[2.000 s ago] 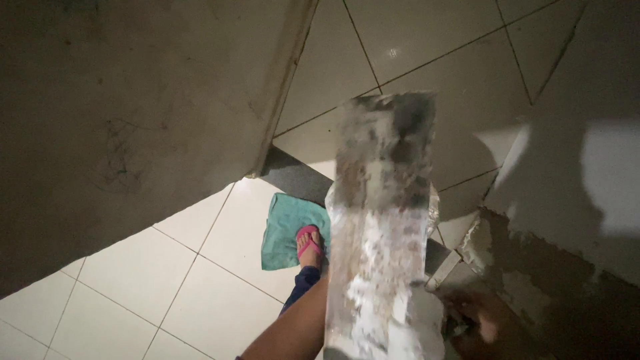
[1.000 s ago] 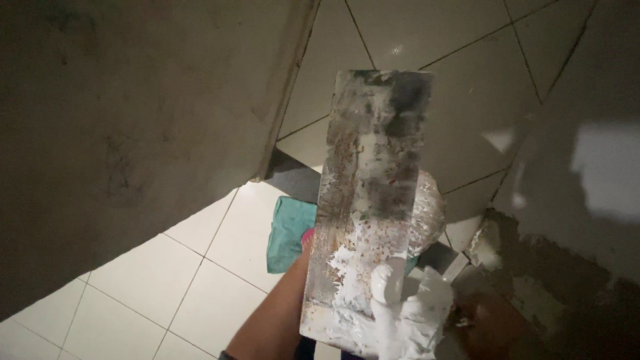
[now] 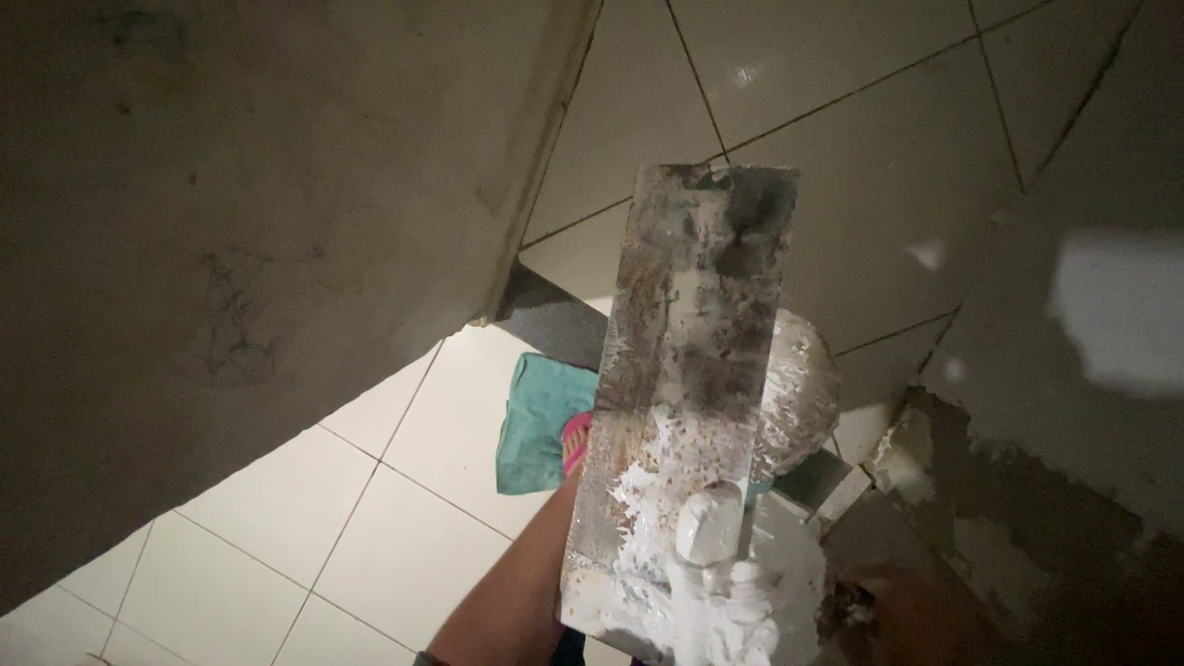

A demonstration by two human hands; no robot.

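Observation:
A long steel trowel blade (image 3: pixel 689 351), stained and rusty, lies across the middle of the view. White paste (image 3: pixel 647 518) covers its lower part. My left forearm (image 3: pixel 518 573) runs up behind the blade; the left hand itself is hidden there, and the blade is held up from behind. At the lower right my right hand (image 3: pixel 888 606), dim and blurred, is closed around the handle end of a putty knife (image 3: pixel 795 555). Thick white paste coats the putty knife, which overlaps the trowel's lower right edge. A rounded, whitish, glossy thing (image 3: pixel 800 393) shows behind the trowel.
A large plain panel or wall surface (image 3: pixel 259 203) fills the upper left. Below are white floor tiles (image 3: pixel 342 546), a dark threshold strip (image 3: pixel 555 310), a teal cloth (image 3: pixel 536 425) and a foot in a pink flip-flop (image 3: pixel 575 444). A patchy wall (image 3: pixel 1045 499) stands at right.
The putty knife and its paste have shifted left across the trowel's lower end since the oldest frame. The trowel has tilted, its lower end moving left, and it now covers more of the foot.

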